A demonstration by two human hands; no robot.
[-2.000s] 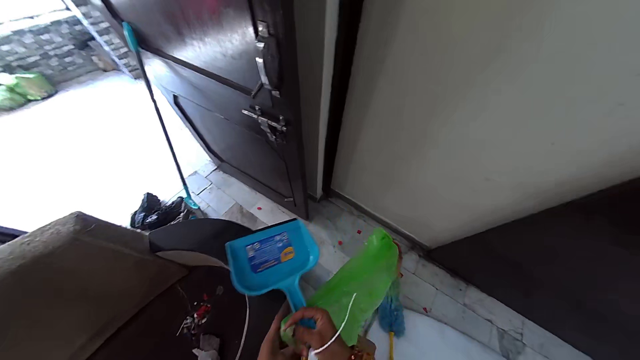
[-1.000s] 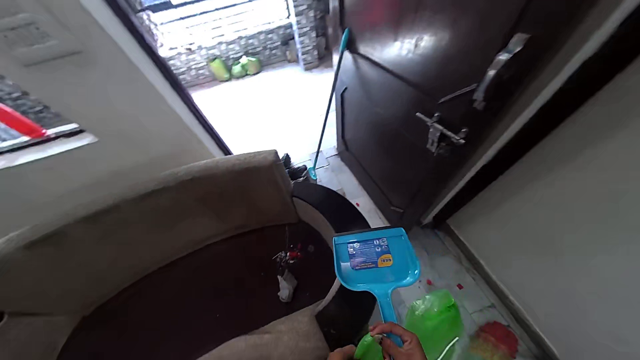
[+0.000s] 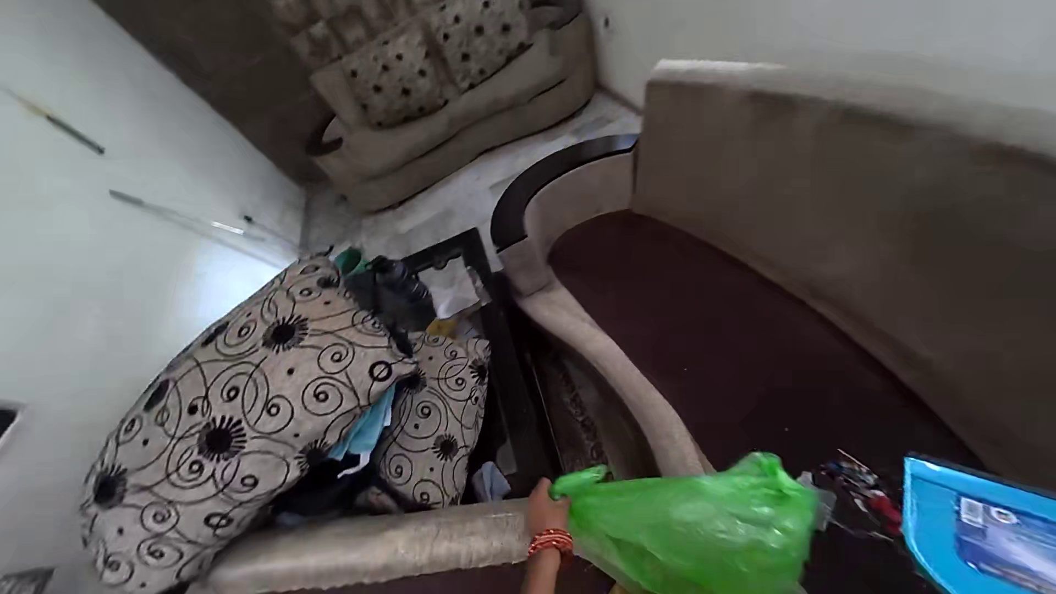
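My left hand [image 3: 546, 513], with red bangles at the wrist, grips the gathered end of a green plastic bag [image 3: 693, 520]. The bag stretches out to the right of the hand, over the sofa's dark seat, and looks filled; its contents cannot be made out. A blue plastic dustpan [image 3: 932, 511] with a printed label is cut off by the right edge of the view. Its handle is hidden, and my right hand is out of view. Small tangled items [image 3: 866, 491] lie on the dark seat between bag and dustpan.
A curved beige sofa [image 3: 742, 173] fills the right side. Patterned cushions [image 3: 272, 371] are piled at left beside a dark-framed table [image 3: 516, 388] bearing papers and other items. Another sofa [image 3: 462, 107] with spotted cushions stands farther back on the tiled floor.
The view has swung far from the door to the sofas and cushions. The green bag, low beside the dustpan before, now hangs out from my left hand. My right hand has left the view.
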